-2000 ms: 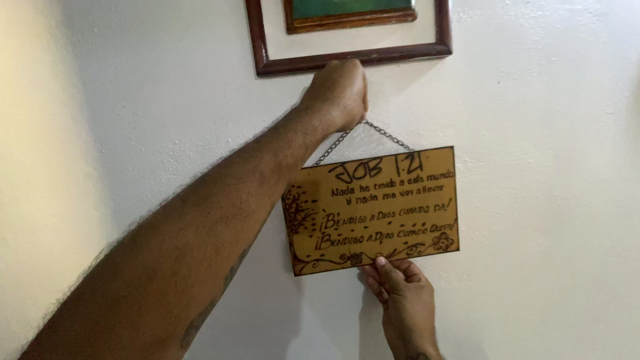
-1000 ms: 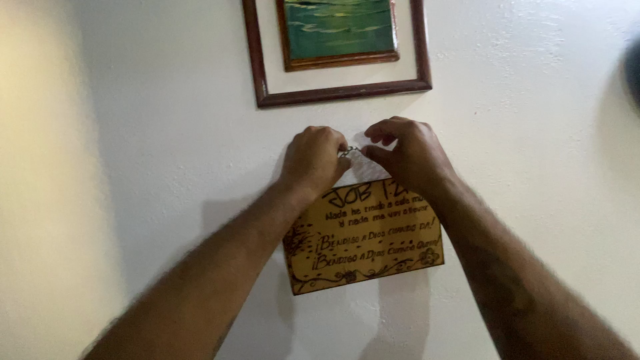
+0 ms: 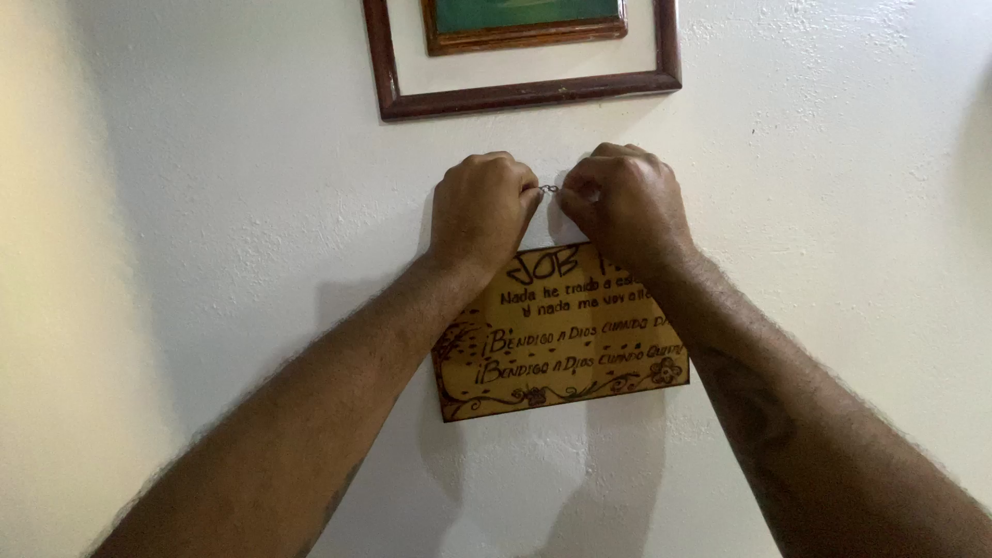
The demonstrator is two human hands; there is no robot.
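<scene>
A wooden plaque [image 3: 573, 341] with dark burnt-in lettering and flower scrolls hangs against the wall, tilted slightly, its right end higher. My left hand [image 3: 484, 209] pinches the plaque's thin metal chain [image 3: 549, 188] between thumb and forefinger. On the other side of a few visible links, my right hand [image 3: 624, 194] pinches the same chain. Both hands are above the plaque, with the right wrist covering its upper right corner. My fingers hide the rest of the chain, and no nail or hook can be made out.
Just above my hands, a framed painting [image 3: 535, 94] with a dark wooden outer frame and pale mat is on the white textured wall [image 3: 256, 232]. A dark shape lies at the right edge of view. Shadows of my arms fall below the plaque.
My right hand has gone from the plaque's bottom edge, where it was two seconds ago, up to the chain. My left hand, earlier close under the painting's frame, is now lower.
</scene>
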